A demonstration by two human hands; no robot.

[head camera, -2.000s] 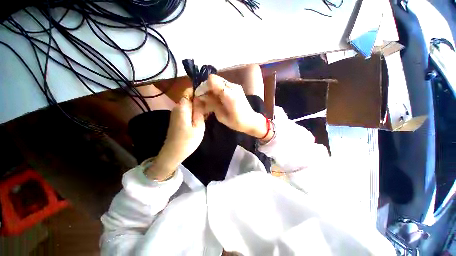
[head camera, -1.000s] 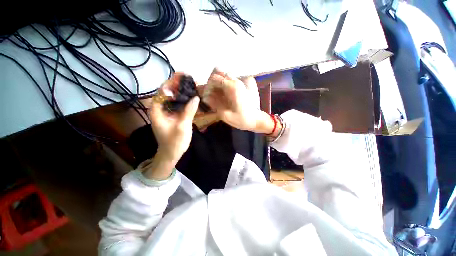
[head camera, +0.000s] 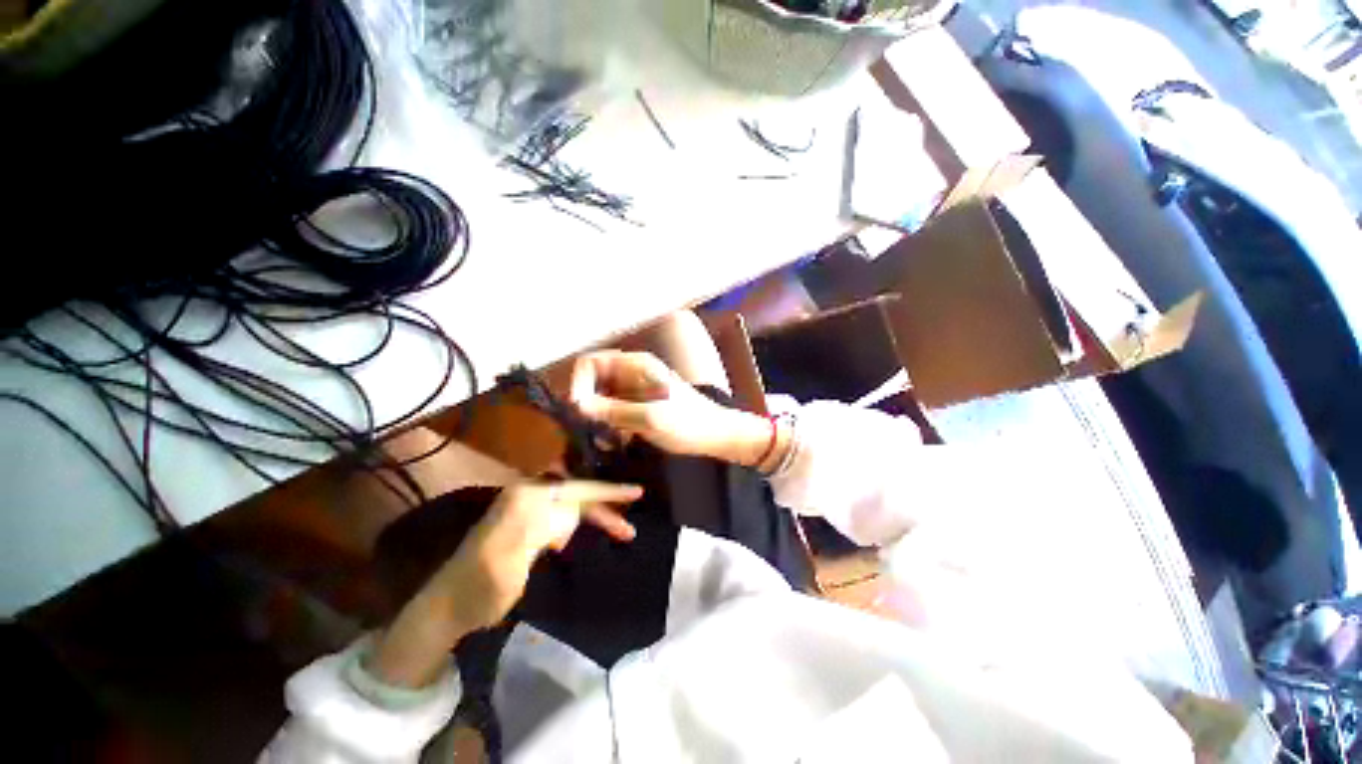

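A dark cable bundle [head camera: 562, 414] is held over the lap, just off the table's front edge. My right hand [head camera: 645, 406] pinches it from the right with the fingertips. My left hand [head camera: 541, 540] is below the bundle, with its fingers stretched to the right and apart; no cable shows in it. The lower part of the bundle blends into the dark clothing. A large pile of loose black cables [head camera: 381, 239] lies on the table at the left, with strands hanging over the front edge. Short black twist ties [head camera: 568, 176] lie scattered on the table.
An open cardboard box [head camera: 971, 306] stands right of the lap. A pale basket [head camera: 792, 48] is at the table's back edge of view. A small white pad [head camera: 893, 172] lies at the table's right edge. A blue vehicle [head camera: 1195, 299] is at the right.
The view has shifted, showing more of the table and the basket. My left hand has let go of the bundle and moved below it; my right hand now pinches the bundle.
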